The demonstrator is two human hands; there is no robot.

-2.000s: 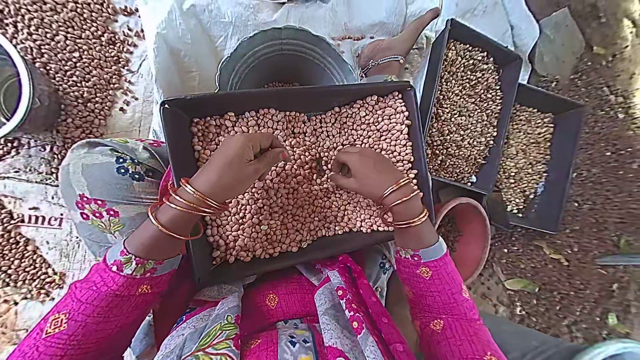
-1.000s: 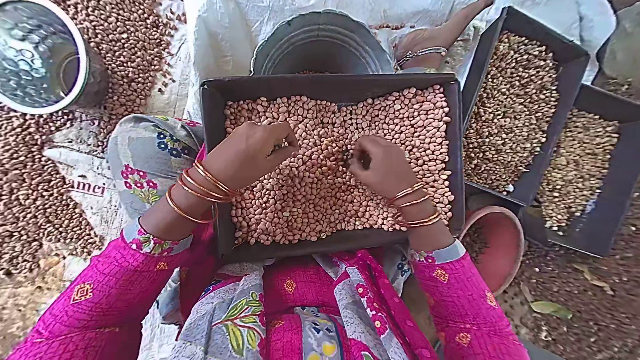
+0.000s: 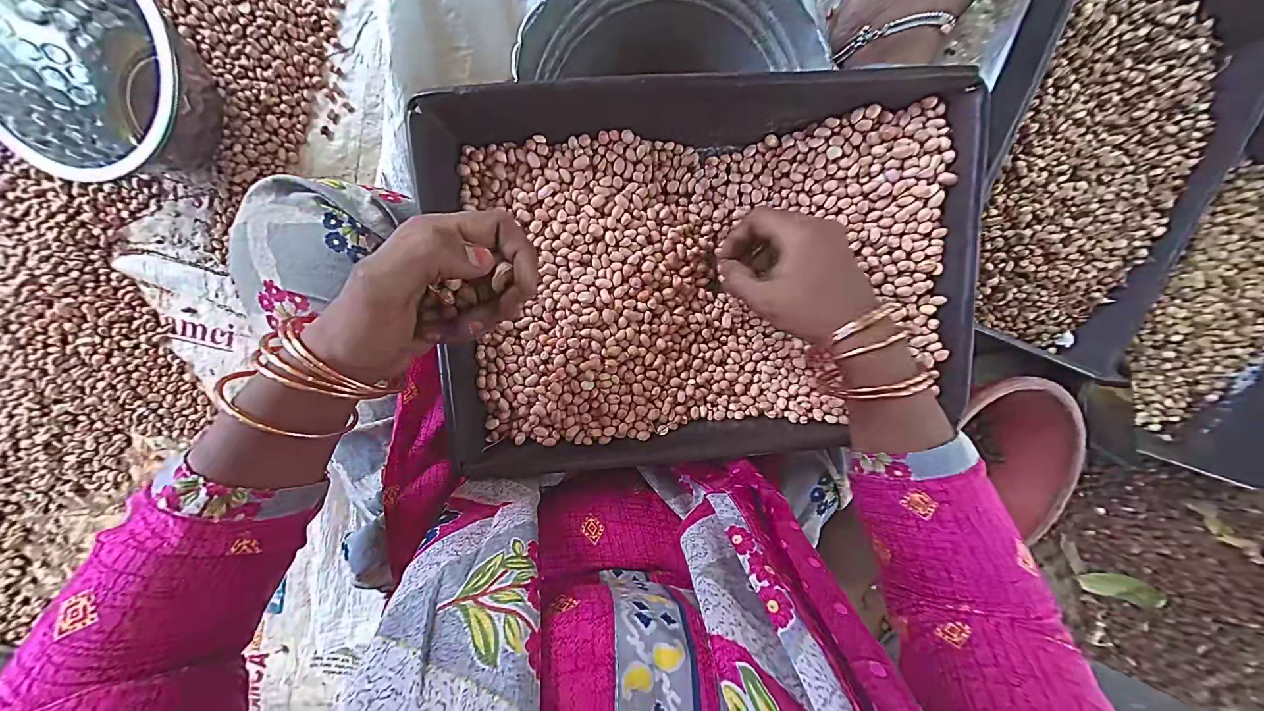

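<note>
A dark rectangular tray (image 3: 691,104) lies across my lap, holding a layer of pinkish-brown beans or nuts (image 3: 592,257). My left hand (image 3: 444,276) is over the tray's left edge, palm partly up, its fingers curled around a few of the same pieces. My right hand (image 3: 795,272) is over the right half of the pile, thumb and forefinger brought together close to the surface; whether a piece is between the fingertips cannot be told. Bangles circle both wrists.
A grey tub (image 3: 671,39) stands beyond the tray, beside a foot with an anklet. Two more dark trays (image 3: 1150,306) of smaller pieces and a reddish pot (image 3: 1027,444) are at the right. At the left, a shiny metal vessel (image 3: 79,89) stands by loose brown pieces (image 3: 79,296) on sacking.
My left hand has moved left, from over the pile to the tray's left edge, and its palm has turned up, showing pieces in it. My right hand stays over the right half.
</note>
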